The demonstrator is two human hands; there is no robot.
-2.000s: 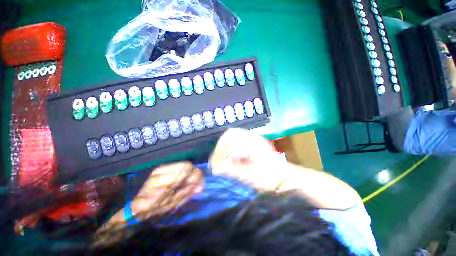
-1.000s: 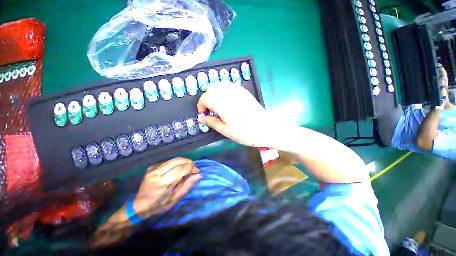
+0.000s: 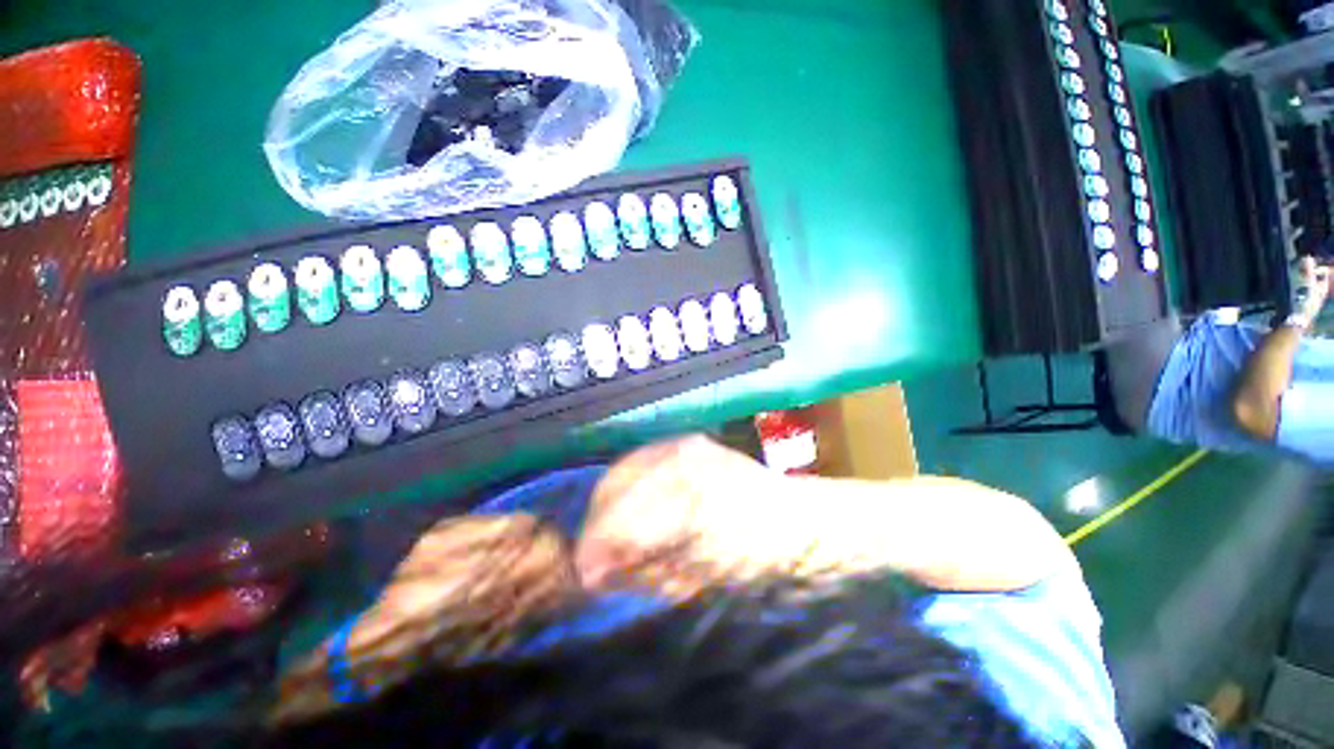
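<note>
The black foam tray [image 3: 483, 325] lies in front of me, slightly tilted in view. Its far row holds green circuit boards with white round tops [image 3: 316, 290]. In its near row, the right-hand slots show white-topped boards [image 3: 666, 334]; the slots further left show dark oval housings [image 3: 323, 423]. My right hand [image 3: 658, 505] is below the tray, blurred, close against my left hand. My left hand [image 3: 476, 571] is blurred and partly covered by dark hair, with a blue band [image 3: 341, 659] at its wrist. The fingers of both hands, and anything in them, cannot be made out.
An open clear bag [image 3: 468, 139] with small black parts stands behind the tray. Red bubble wrap [image 3: 66, 293] lies left. Stacked foam trays [image 3: 1017, 190] stand right, the top one filled. A cardboard box [image 3: 873, 433] is beside the bench. Another person's arm [image 3: 1265, 384] shows far right.
My right hand has withdrawn from the tray's near row to beside my left hand. That row shows one more white-topped board than two seconds ago.
</note>
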